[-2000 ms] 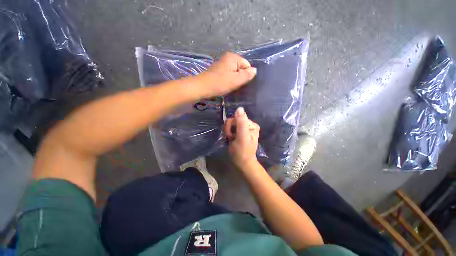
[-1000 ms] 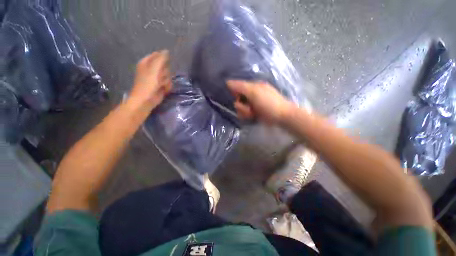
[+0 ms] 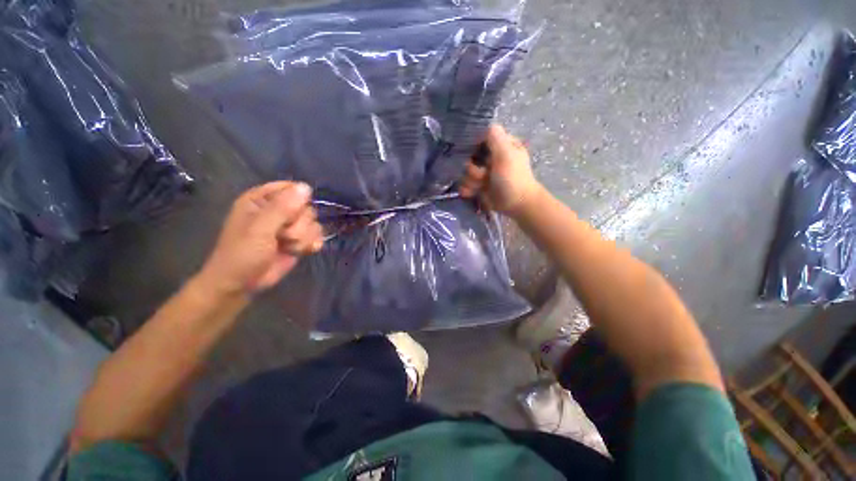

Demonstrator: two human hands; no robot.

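A bundle of clear-bagged dark garments [image 3: 347, 122] lies on the floor in front of my feet. A narrow tying strip [image 3: 413, 205] runs across it and cinches it, so the plastic puckers and bulges on both sides. My left hand [image 3: 267, 235] is closed on the strip's end at the bundle's left side. My right hand [image 3: 499, 174] is closed on the strip at the right side, with something small and dark at its fingers that I cannot make out.
More bagged dark garments lie at the upper left [image 3: 75, 131] and at the right edge [image 3: 812, 225]. A wooden slatted stool [image 3: 784, 404] stands at the lower right. A pale blue-grey surface [image 3: 47, 366] is at the lower left. My shoes are just below the bundle.
The bundle has turned and now lies with its cinched middle across my view. My hands have moved from crossed over it to its two sides, with the strip stretched between them.
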